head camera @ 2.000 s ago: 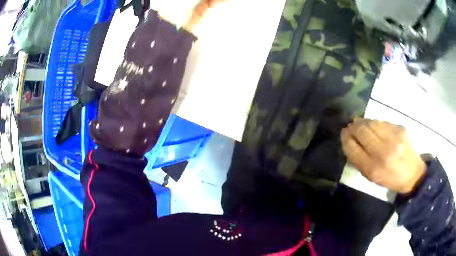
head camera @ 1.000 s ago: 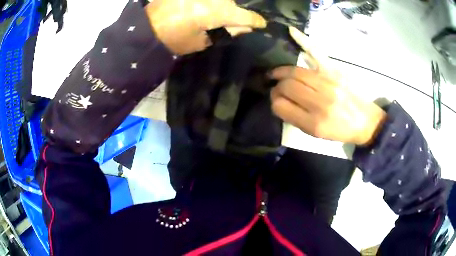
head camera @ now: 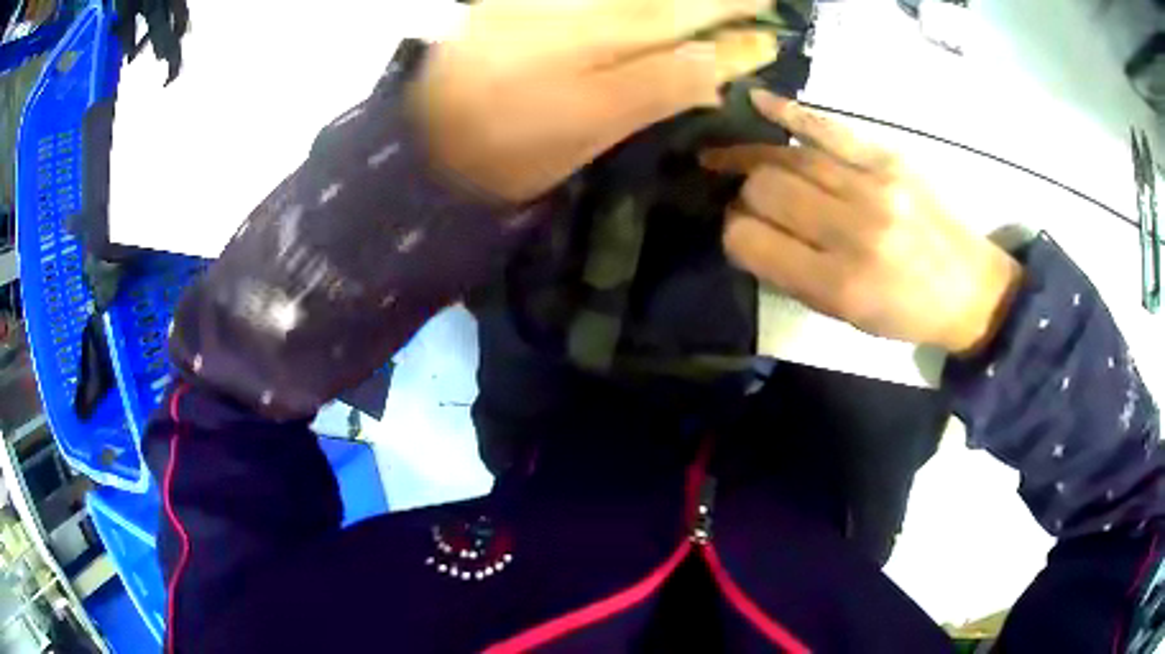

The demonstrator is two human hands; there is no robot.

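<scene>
The camouflage fabric piece (head camera: 613,243) lies over the front edge of the white table and hangs towards my lap, its far part folded. My left hand (head camera: 575,90) is blurred and lies over the far part of the fabric, its fingers pointing right. My right hand (head camera: 869,236) is at the fabric's right edge, with thumb and index finger on the folded part. The fabric between the two hands is dark, and my left hand hides some of it.
A blue perforated crate (head camera: 58,268) stands at the left, with dark pieces at its edge. Thread snips or tweezers (head camera: 1147,224) lie on the white table (head camera: 945,192) at the right. Black strips (head camera: 160,32) hang at the upper left. Part of a machine shows at the upper right edge.
Since two seconds ago, my left hand has come onto the fabric and my right hand has moved to its far part, which is now folded. The view has shifted, and the machine is mostly out of it.
</scene>
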